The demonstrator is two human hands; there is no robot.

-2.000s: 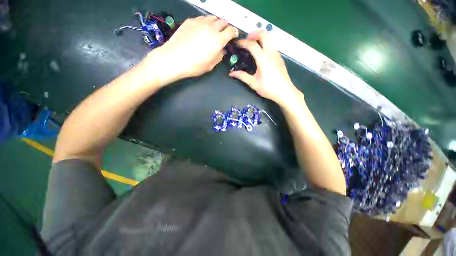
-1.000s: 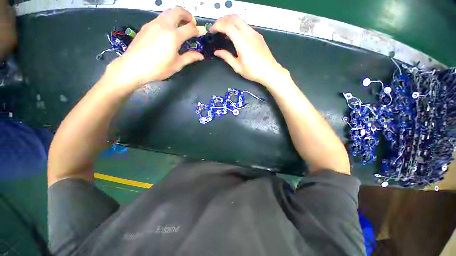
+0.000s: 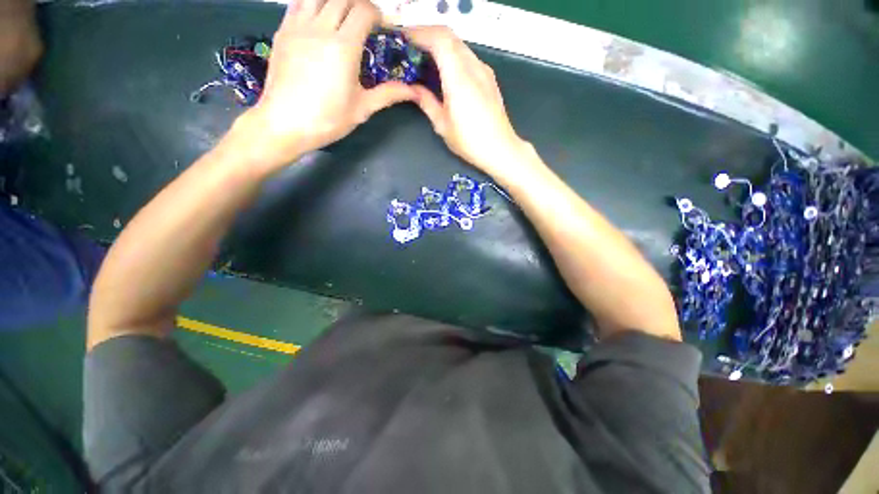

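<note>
My left hand [image 3: 323, 82] and my right hand [image 3: 463, 92] are together near the bench's far edge. Between them they hold a blue circuit board [image 3: 390, 58] with dark housing parts around it; the fingers hide much of it. A strip of three joined blue boards [image 3: 432, 207] with pale wires lies alone on the worktop below the hands. Another blue board unit [image 3: 239, 75] with red wire, a pale lead and a green component lies just left of my left hand.
A large tangled board pile [image 3: 805, 270] with pale wires and white discs covers the bench's right end. The pale metal edge rail [image 3: 578, 48] runs along the far side. Part of another person, a blue sleeve [image 3: 39, 270] and a hand [image 3: 17, 48], shows at the left edge.
The view has turned and shifted. The hands have moved away from the earlier right-hand spot, and more of the blue board now shows between them. The strip still lies on the bench.
</note>
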